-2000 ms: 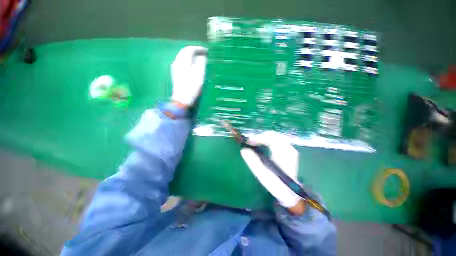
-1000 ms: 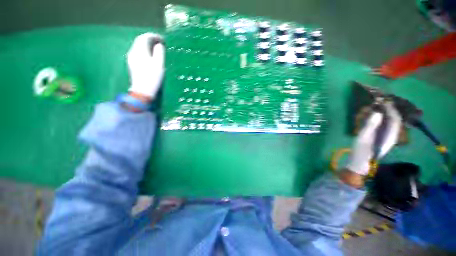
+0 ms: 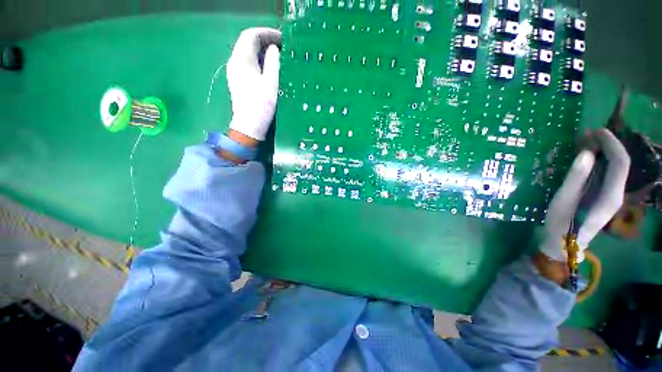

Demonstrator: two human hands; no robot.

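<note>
The large green circuit board lies in front of me, its top edge cut off by the picture. My left hand, in a white glove with a blue wrist band, is at the board's left edge, fingers curled on it. A thin solder strand hangs beside this hand. My right hand, also gloved, is at the board's lower right edge, closed around the soldering iron. The iron's tip points up and away, and its cable with yellow-brown tape runs along my wrist. The fingers partly hide the handle.
A solder spool lies on the green mat at the left, its wire trailing towards me. Dark iron stands are at the far right. A yellow tape roll is partly behind my right wrist. A small black object is at the far left.
My right hand has come from over the stands to the board's right edge, with the iron now visible in it. The board appears larger. My left hand remains at its left edge.
</note>
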